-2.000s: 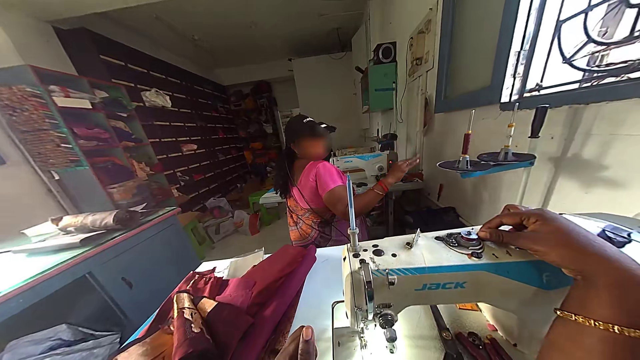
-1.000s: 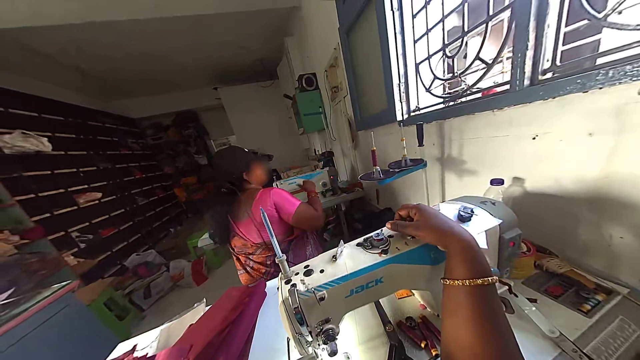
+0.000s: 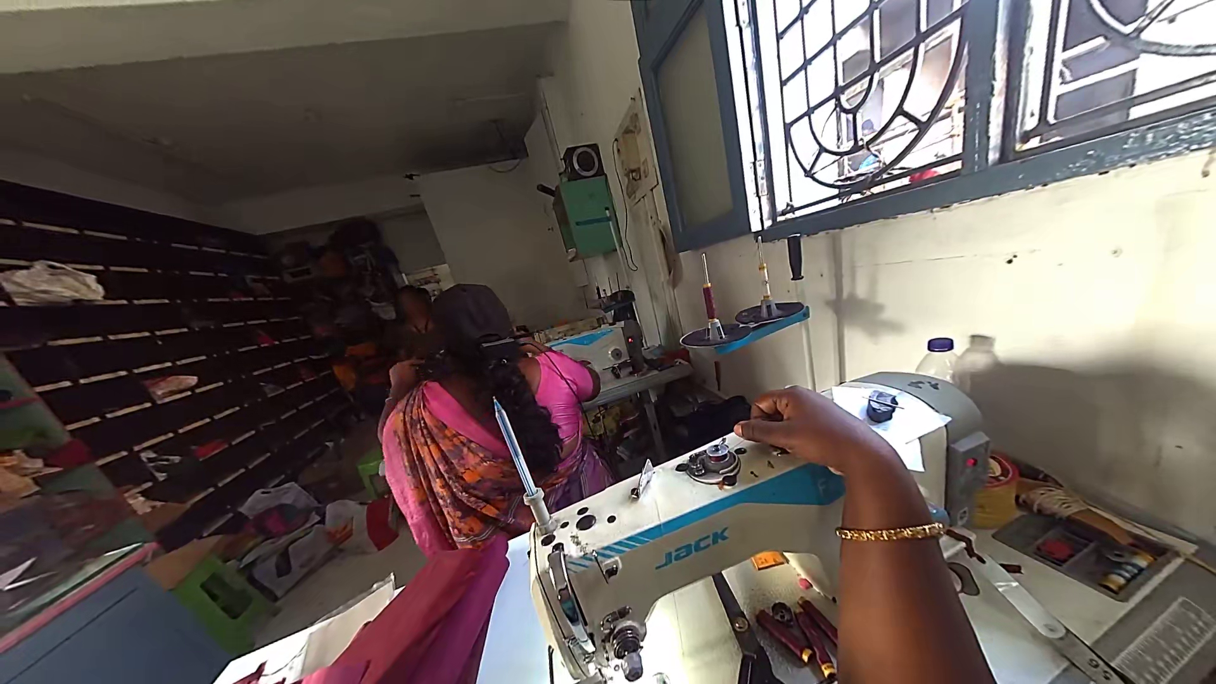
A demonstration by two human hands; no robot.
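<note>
A white and blue Jack sewing machine (image 3: 698, 541) stands in front of me. Over the top of its arm is my right hand (image 3: 803, 427), fingertips bent together beside the bobbin winder (image 3: 714, 460); whether they pinch a thread cannot be made out. A gold bangle (image 3: 891, 533) circles that wrist. A blue pen (image 3: 514, 446) stands upright at the machine's head end. Maroon cloth (image 3: 427, 617) lies left of the needle area. My left hand is out of view.
Scissors (image 3: 736, 622) and maroon-handled tools (image 3: 803, 636) lie under the machine arm. A thread stand (image 3: 760, 328) is by the wall. A co-worker (image 3: 494, 418) is ahead, near another sewing machine (image 3: 589, 347). A parts tray (image 3: 1083, 551) lies at right.
The view has swung right. My left hand, at the lower edge two seconds ago, is out of view. The co-worker has turned away. My right hand remains above the machine arm.
</note>
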